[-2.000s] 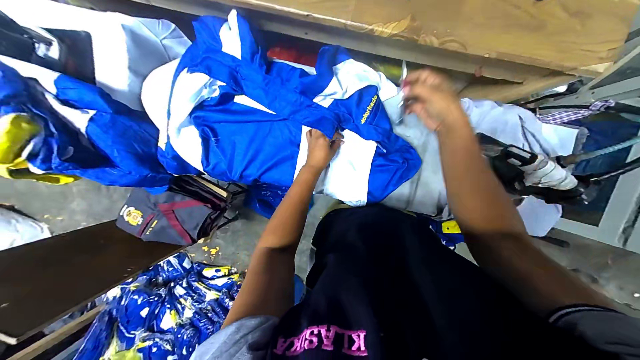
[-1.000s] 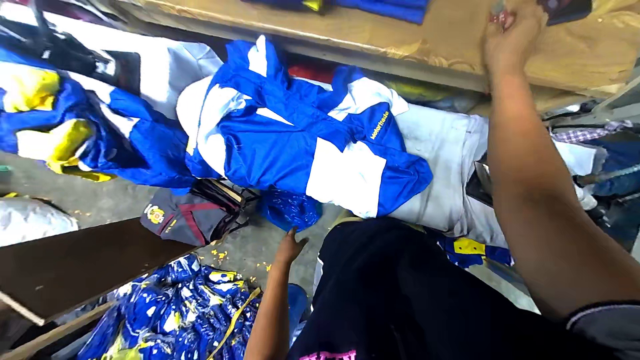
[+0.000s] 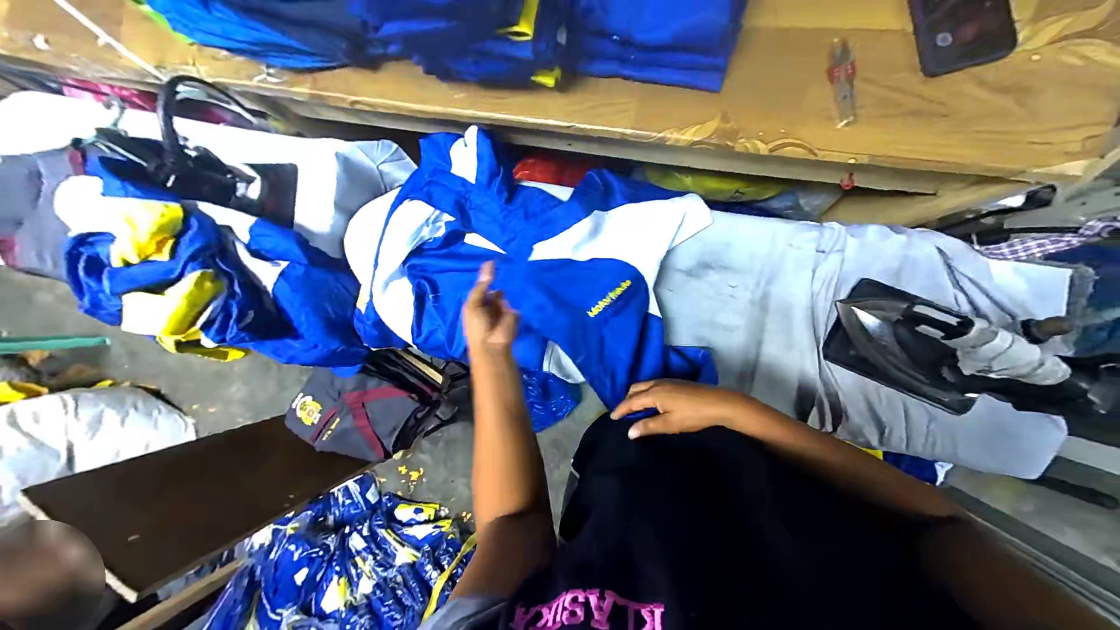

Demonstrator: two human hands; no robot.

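Note:
A blue and white jacket [image 3: 534, 280] with yellow lettering on its chest lies across a padded, grey-covered ironing board [image 3: 744, 297]. Over the jacket's middle is my left hand [image 3: 490, 319], index finger extended and the other fingers partly curled, with nothing visible in it. My right hand [image 3: 678, 408] is at the jacket's near edge, beside my dark top; its fingers touch the blue cloth, and whether they grip it is unclear. On the board to the right, a clothes iron [image 3: 941, 346] with a wrapped handle rests on a dark pad.
Folded blue clothes [image 3: 656, 39], small thread snips [image 3: 843, 83] and a phone [image 3: 962, 35] lie on the wooden table beyond. Another iron [image 3: 206, 166] and a blue, white and yellow garment [image 3: 262, 280] are left. Bagged garments [image 3: 350, 560] lie below, near a brown board [image 3: 184, 499].
My right hand has come back from the wooden table to the jacket's near edge. My left hand has moved up from below the board to over the jacket, which now lies more spread out.

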